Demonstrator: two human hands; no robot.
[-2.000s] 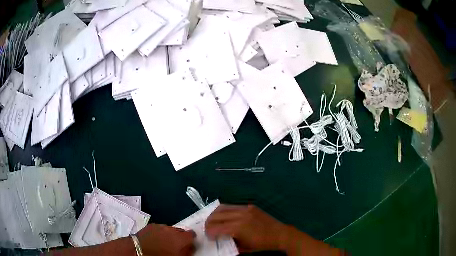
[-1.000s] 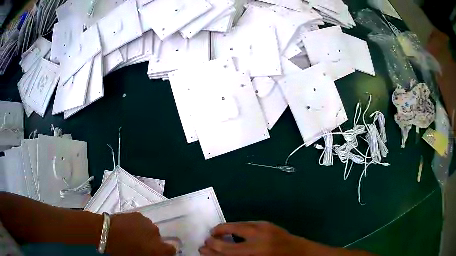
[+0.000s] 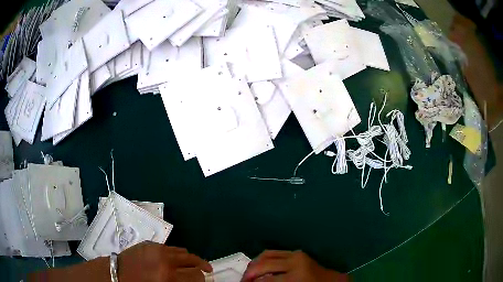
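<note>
A white panel [image 3: 229, 266] lies between my hands at the bottom edge, mostly hidden by them and cut off by the frame. My left hand [image 3: 160, 263], with a light bracelet at the wrist, has its fingertips at the panel's left side. My right hand [image 3: 295, 267] has its fingers curled on the panel's right edge. Both hands are partly cut off. Just left of them, a white panel with a cord [image 3: 128, 223] lies turned cornerwise on another panel, its cord sticking up beyond its corner.
A heap of white panels [image 3: 220, 118] spreads across the back. Tied white cables [image 3: 370, 151] lie at right, with a thin screwdriver [image 3: 297, 180] beside them. Panels with cords [image 3: 55, 201] stand at left. A patterned cloth [image 3: 437, 102], yellow sheet [image 3: 467, 137] and clear plastic [image 3: 427, 52] are far right.
The held panel showed a large face one second ago; now only a small part shows, lower in the picture. My hands have moved lower and my left hand rightward. The view has shifted.
</note>
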